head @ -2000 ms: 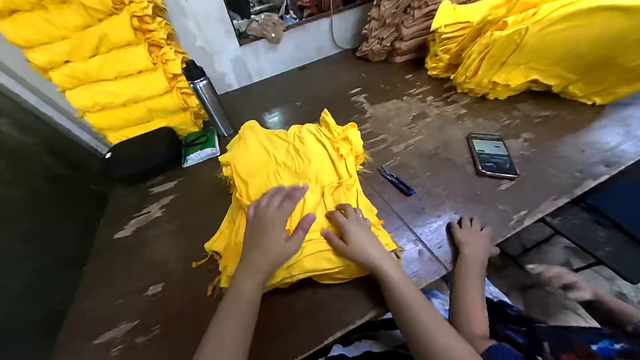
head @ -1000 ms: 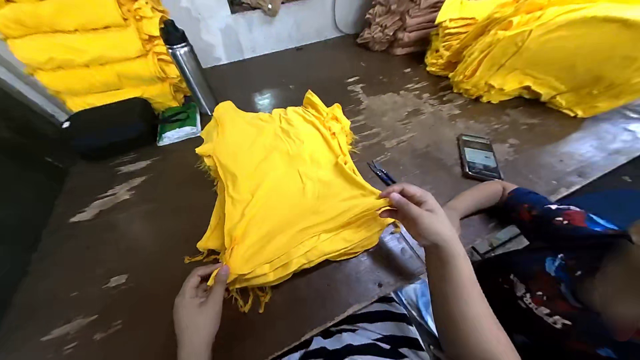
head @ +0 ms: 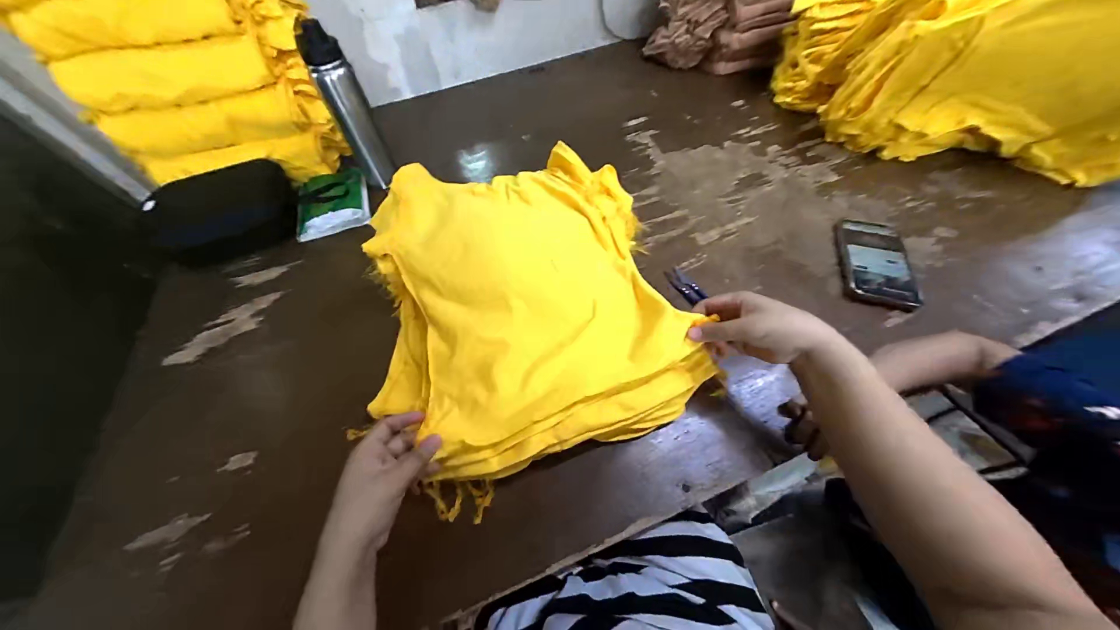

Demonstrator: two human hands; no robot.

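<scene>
A stack of yellow fabric pieces [head: 534, 306] lies on the dark wooden table, with loose threads at its edges. My left hand [head: 389, 455] pinches the near left corner of the top layers between thumb and fingers. At the near right corner my right hand [head: 757, 328] pinches the fabric the same way. Small dark thread snips [head: 685, 285] lie just beyond my right hand, partly hidden by it.
A phone [head: 878, 264] lies to the right. Behind stand yellow fabric bundles [head: 192, 83], a steel bottle [head: 352, 109], a black case [head: 223, 210], a green packet [head: 332, 206], brown fabric [head: 726, 35] and a yellow pile [head: 971, 83]. Another person's arm [head: 936, 360] rests at the table's right edge.
Two seconds ago both my hands lay flat on the stack; since then they have moved to its near corners and taken hold of the fabric. The other person has leaned in closer at the right.
</scene>
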